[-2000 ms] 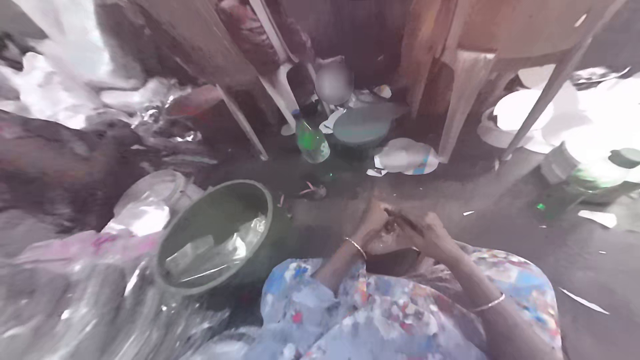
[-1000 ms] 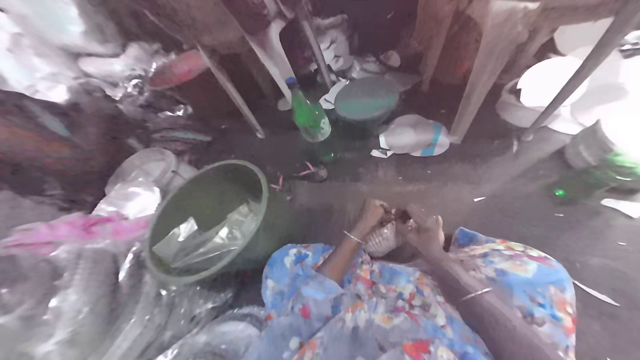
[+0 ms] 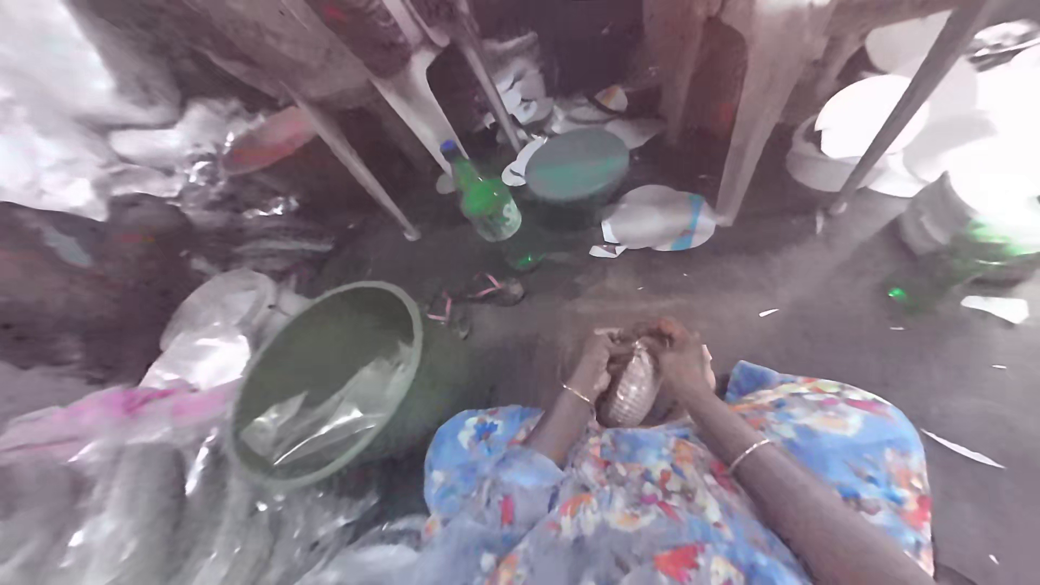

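Note:
Between my hands is a ribbed, shiny, translucent bundle (image 3: 634, 386), perhaps a stack of thin plastic items; its exact kind cannot be told. My left hand (image 3: 603, 353) is at its upper left end, the fingers bent around it. My right hand (image 3: 681, 355) holds the same end from the right, with fingertips close to those of the left. The bundle's lower end hangs above my lap, over the blue floral cloth (image 3: 650, 496). A thin bangle circles each wrist. The fingertips are blurred and partly hide the top of the bundle.
A green plastic tub (image 3: 418, 325) holding clear plastic film stands at the left, beside clear plastic bags (image 3: 146, 504). Ahead are a green bottle (image 3: 487, 203), a round greenish lid or dish (image 3: 577, 164), a white and blue packet (image 3: 658, 219), sandals (image 3: 496, 290) and chair legs (image 3: 743, 122).
The ribbed bundle shows more plainly between my hands than two seconds ago. Both hands remain close together above my lap.

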